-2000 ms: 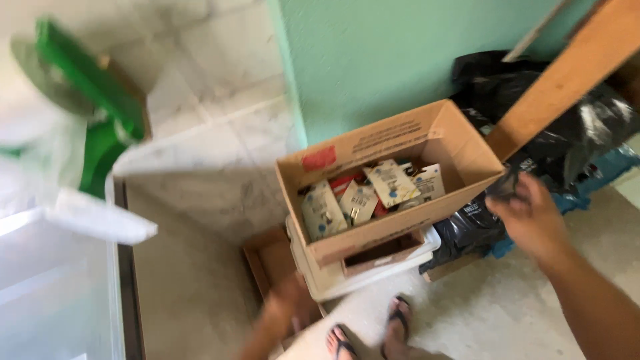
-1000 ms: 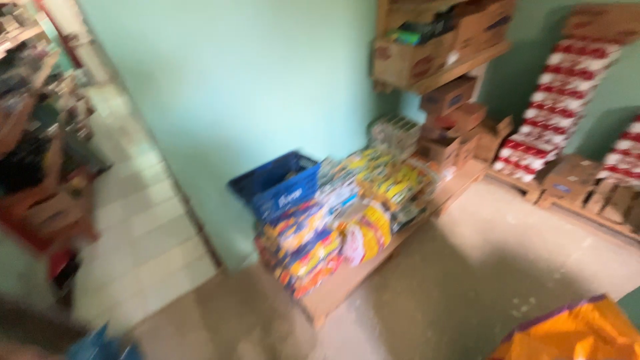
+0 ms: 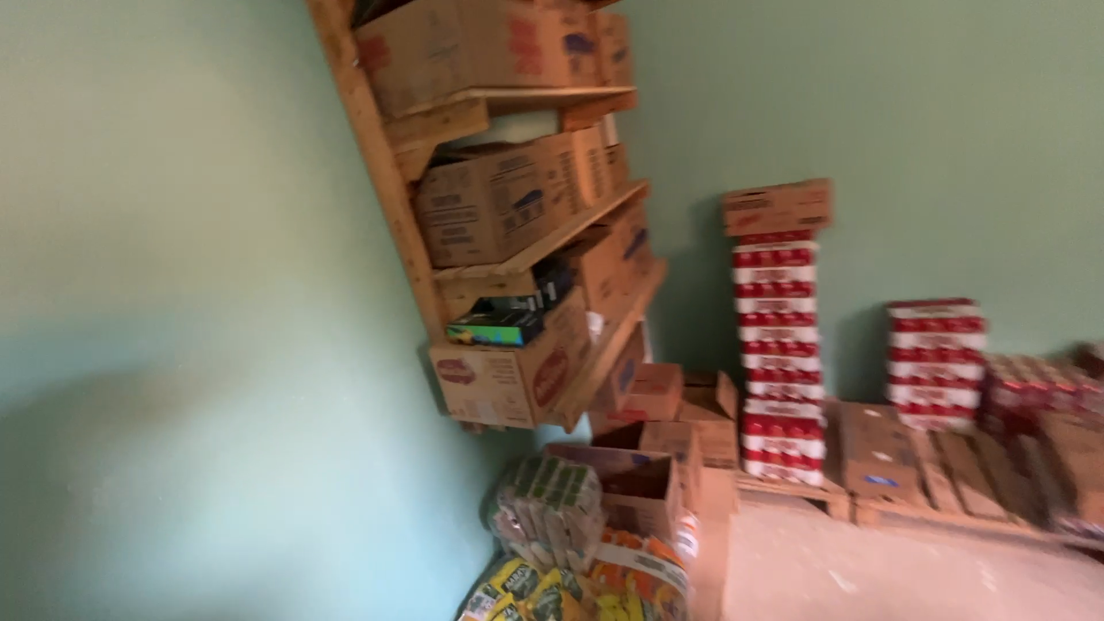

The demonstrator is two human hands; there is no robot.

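Neither my left hand nor my right hand shows in the head view. Cardboard boxes stand on a wooden shelf unit (image 3: 392,207) against the green wall. On its lowest visible shelf is a cardboard box (image 3: 483,384) with a green and black box (image 3: 494,328) on top. Below lie a plastic-wrapped bundle of packs (image 3: 548,509), yellow packets (image 3: 526,591) and an orange packaged bundle (image 3: 638,565). An open cardboard box (image 3: 634,487) is right behind the wrapped bundle.
A tall stack of red and white packs (image 3: 780,354) stands on a wooden pallet (image 3: 793,487), topped by a cardboard piece (image 3: 776,207). Farther right is a shorter red and white stack (image 3: 936,362). Concrete floor (image 3: 888,569) shows at the lower right.
The view has swung far from the open box of carded packs seen two seconds ago to the shelves and stacks. Both hands, seen near that box then, are out of view.
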